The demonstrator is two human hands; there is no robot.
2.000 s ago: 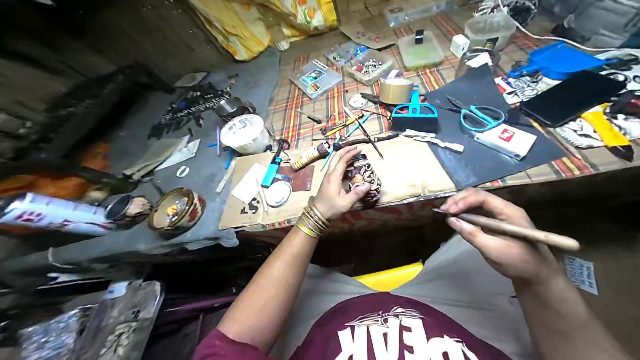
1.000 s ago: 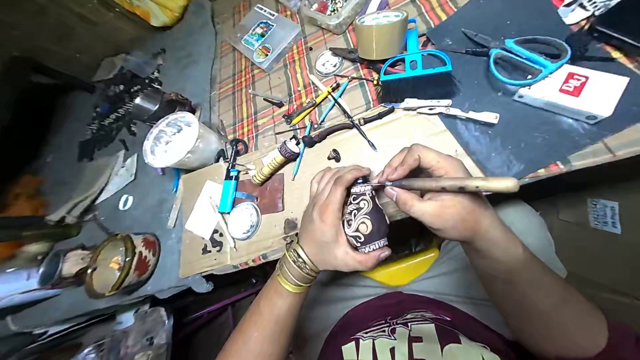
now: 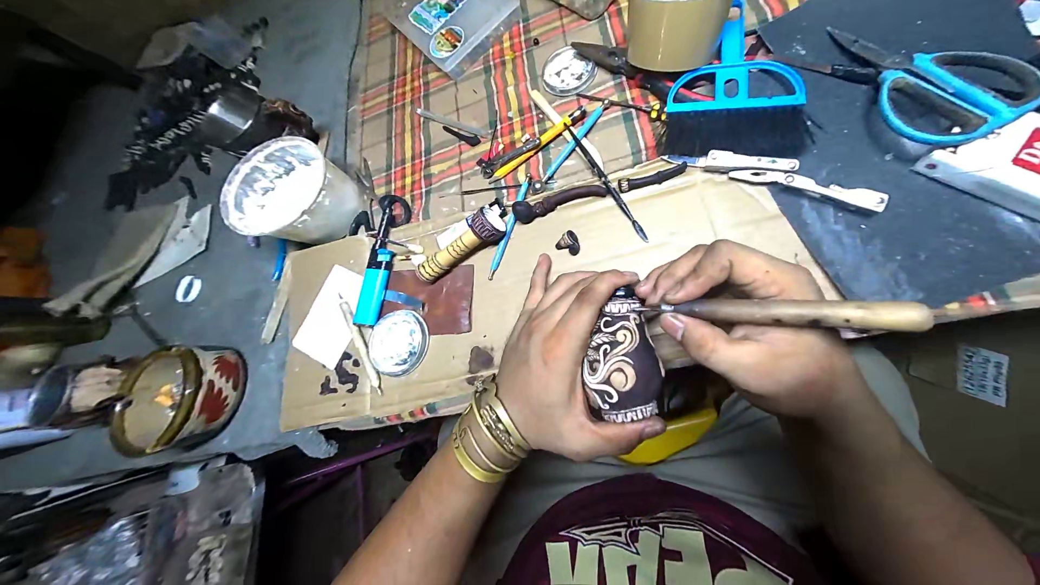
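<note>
My left hand (image 3: pixel 561 357) is wrapped around a small dark bottle-shaped piece (image 3: pixel 624 366) with cream scrollwork and patterned bands at top and bottom. It stands roughly upright, its narrow neck toward the cardboard. My right hand (image 3: pixel 756 333) grips a wooden-handled fine-tipped tool (image 3: pixel 812 314), which lies nearly level. Its metal tip touches or nearly touches the piece just below the neck; contact is hard to tell. Beyond the hands a small dark stopper-like part (image 3: pixel 568 241) lies on the cardboard (image 3: pixel 707 207), near a curved dark stem (image 3: pixel 569 197) and a carved banded cylinder (image 3: pixel 461 241).
A blue torch lighter (image 3: pixel 374 288) and a round lid (image 3: pixel 398 343) lie left, below a white-smeared tub (image 3: pixel 284 191). Slim modelling tools (image 3: pixel 601 166) cross near a blue brush (image 3: pixel 735 106). Right are a folding multitool (image 3: pixel 812 187) and blue-handled scissors (image 3: pixel 942 101).
My right hand has brought the wooden-handled tool from the right to the dark piece. My left hand now holds the piece closer to my body and more upright. The view has moved in closer.
</note>
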